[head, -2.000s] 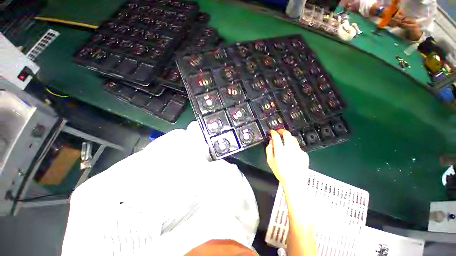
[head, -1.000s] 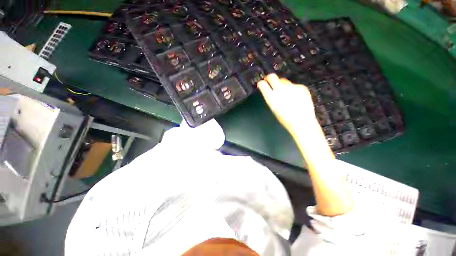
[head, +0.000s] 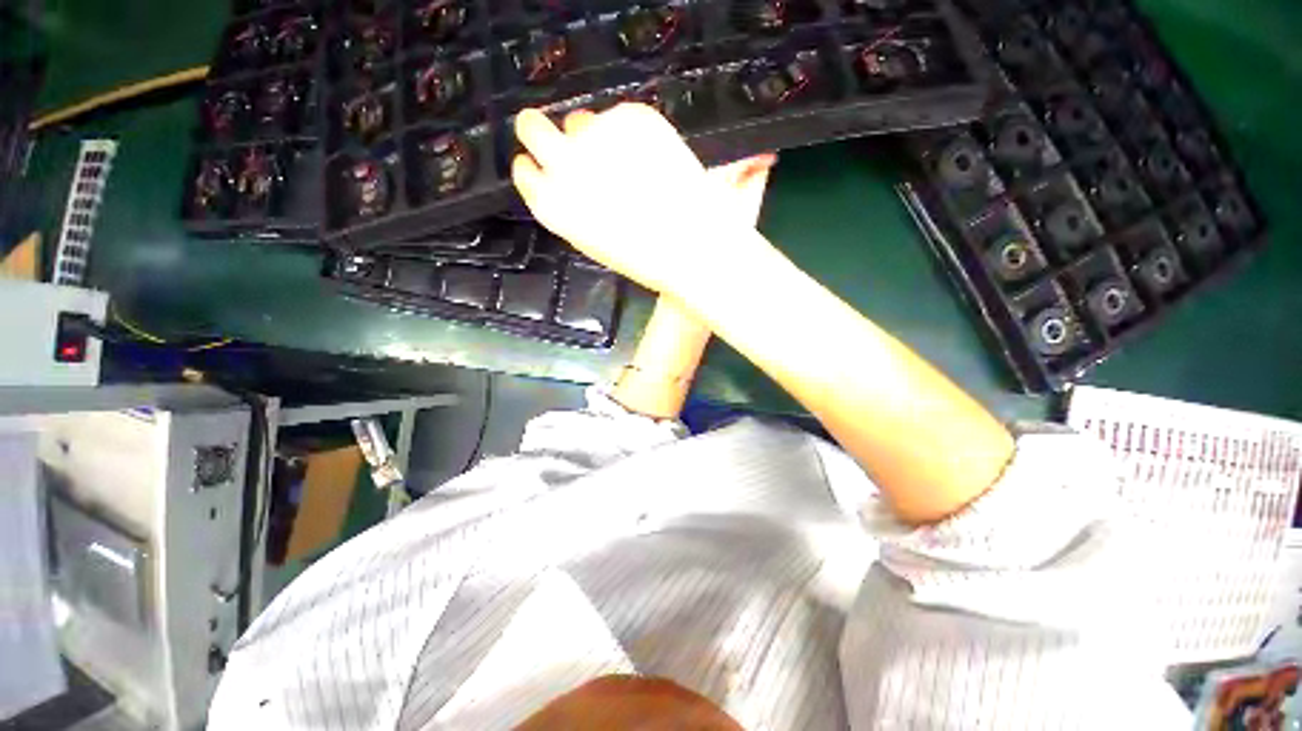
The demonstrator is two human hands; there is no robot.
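Note:
A large black blister tray [head: 857,122] with square pockets holding round components with reddish and metallic parts lies across the top of the view, its near side wall showing. My right hand [head: 621,186] is over its near edge, fingers bent at a front pocket; whether it pinches anything cannot be seen. My left hand [head: 735,183] is mostly hidden behind my right wrist, with its fingertips at the tray's near edge. A second black tray [head: 1050,229] to the right holds black round components, some with bright rings.
More black trays [head: 571,297] are under and left of the front tray on the green bench [head: 814,243]. A white slotted tray [head: 1185,429] is at the right. A white box with a red switch [head: 50,336] and a grey machine [head: 157,528] are at the left.
The filled tray has turned and now lies higher and more level. My right hand has moved left over it. My left forearm has come into view, and more of the right tray shows.

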